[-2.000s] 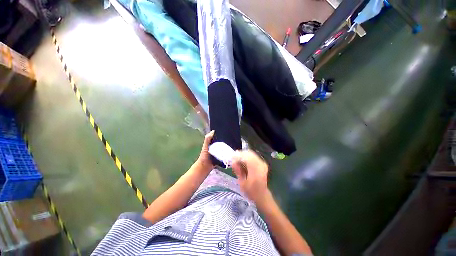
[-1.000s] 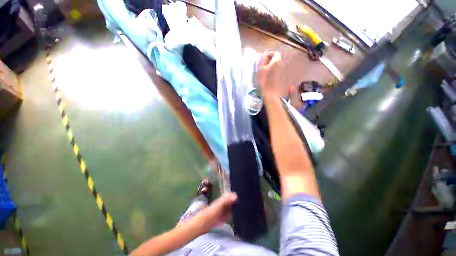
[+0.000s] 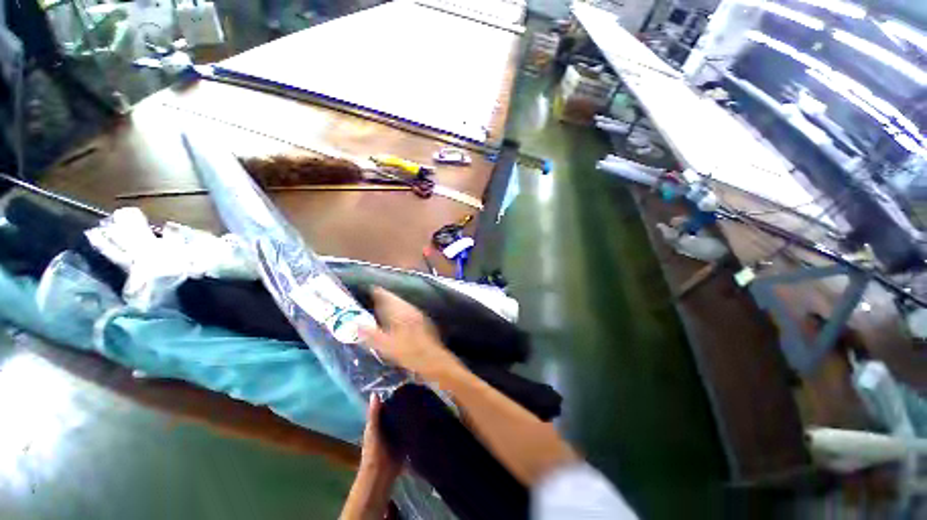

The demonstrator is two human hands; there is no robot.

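A long black fabric roll [image 3: 447,452], its far part in clear plastic wrap [image 3: 290,269], points from the lower middle up to the left, over other rolls. My right hand [image 3: 398,333] lies on the wrapped part, beside a white round label with a green edge [image 3: 349,324]; whether its fingers grip the plastic is unclear. My left hand [image 3: 376,447] is at the left side of the roll's bare black part, thumb up against it, fingers partly hidden by the roll. A light blue roll [image 3: 224,366] and dark rolls [image 3: 478,320] lie beneath.
The brown table end [image 3: 335,221] holds a brown fuzzy brush [image 3: 300,171], a yellow-handled tool [image 3: 399,165] and small dark items. A metal bar [image 3: 335,112] crosses before the white covering [image 3: 407,61]. Green floor [image 3: 579,355] runs right, then another long table [image 3: 712,132].
The view has swung up and right, showing more tables. My right hand has moved from the roll's near end, out over the table side, and onto the plastic. My left hand stays at the roll.
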